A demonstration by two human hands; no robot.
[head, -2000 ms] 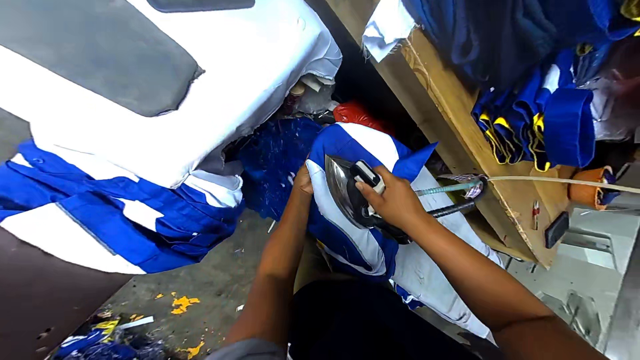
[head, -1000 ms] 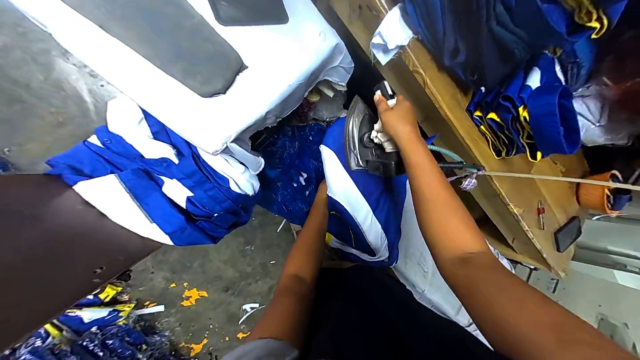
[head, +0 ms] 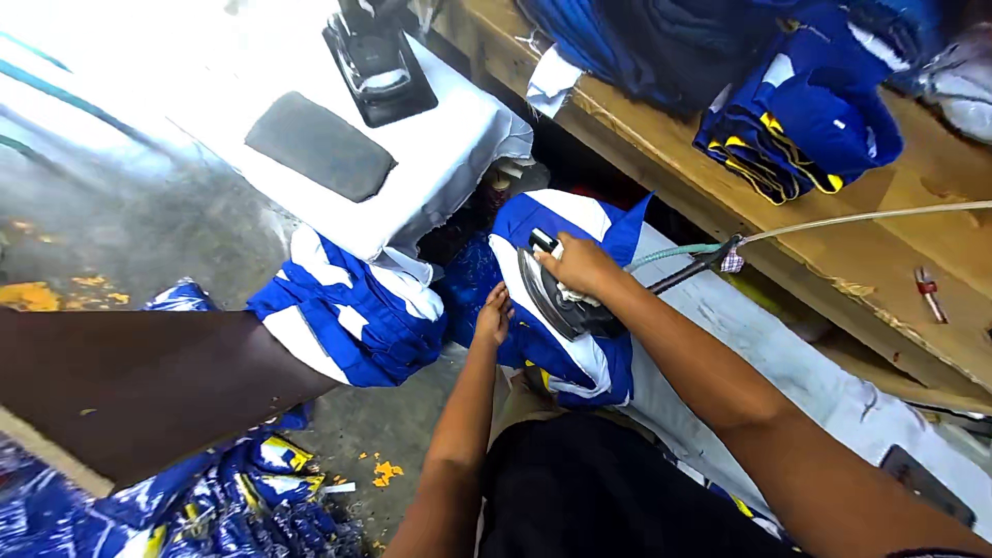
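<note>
My right hand (head: 581,267) grips the handle of a steam iron (head: 559,298), whose soleplate lies along the white panel of a blue and white garment (head: 554,353). The garment is draped over the end of a narrow padded ironing board (head: 721,318). At the garment's left edge is my left hand (head: 494,314), its fingers bent near the fabric; whether they pinch the cloth is hard to tell. A teal hose (head: 670,254) and a black cable run from the iron up to the right.
Blue and white garments (head: 364,318) lie at a brown panel's end. A white-covered table (head: 442,147) carries a grey pad (head: 322,146) and a second iron (head: 380,66). Folded clothes (head: 829,132) sit on a wooden shelf (head: 775,217). Plastic-wrapped garments (head: 240,504) are piled below left.
The iron in my right hand, higher on the garment one second ago, is now lower along its white panel. The view has shifted, bringing the second iron into sight.
</note>
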